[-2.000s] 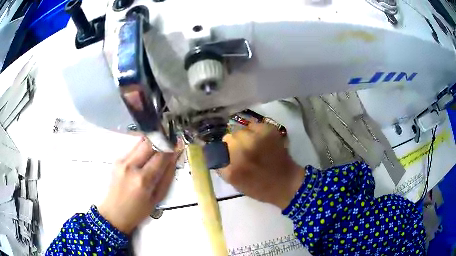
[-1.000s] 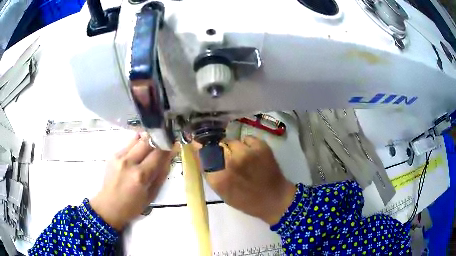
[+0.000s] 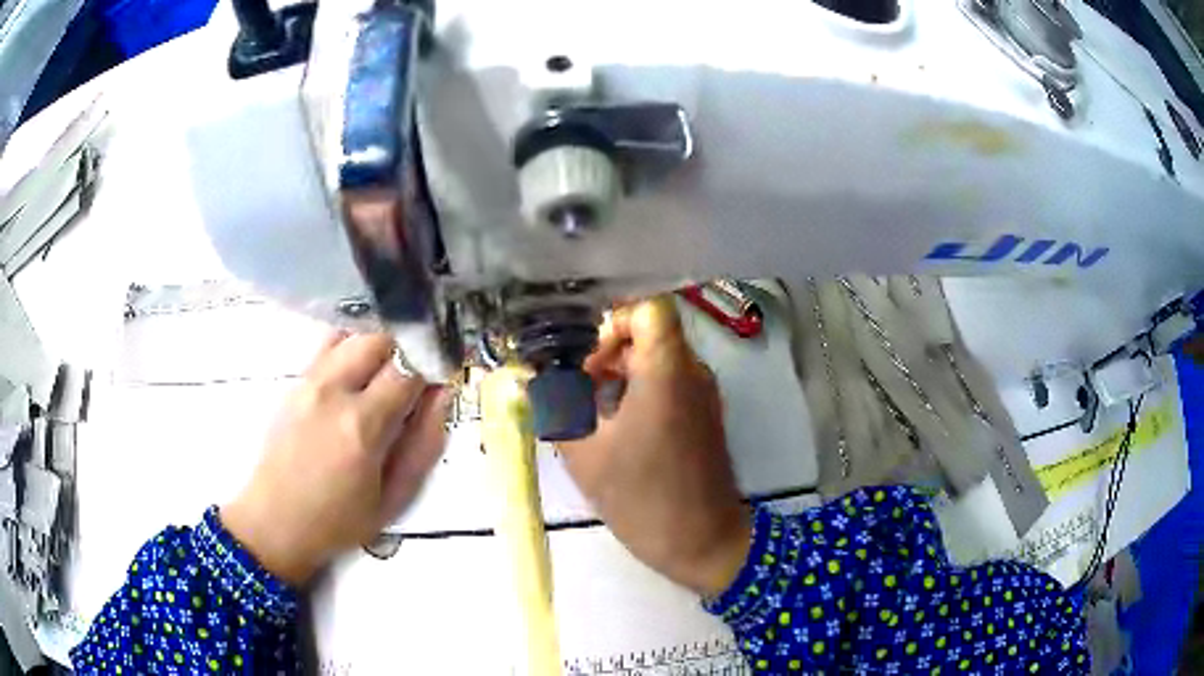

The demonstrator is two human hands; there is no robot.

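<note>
The white sewing machine head (image 3: 766, 172) fills the upper middle. Its needle area is mostly hidden behind the metal lever and the dark round knob (image 3: 563, 396). A yellow strip (image 3: 522, 528) runs from beside the knob down to the bottom edge. My left hand (image 3: 350, 442) is left of the needle area, fingers bent together, fingertips partly behind the machine head. My right hand (image 3: 667, 449) is right of the knob, thumb and fingers bent towards the needle. What either hand holds, if anything, cannot be made out.
Toothed zipper strips (image 3: 858, 383) lie heaped at the right under the machine arm. Red-handled snips (image 3: 726, 310) lie behind my right hand. Plain cut pieces (image 3: 40, 489) are piled at the far left. A ruler scale (image 3: 647, 656) runs along the front edge.
My right hand has turned more upright, its fingers raised beside the knob and partly covering the snips. My left hand has shifted slightly up. The yellow strip still runs towards me.
</note>
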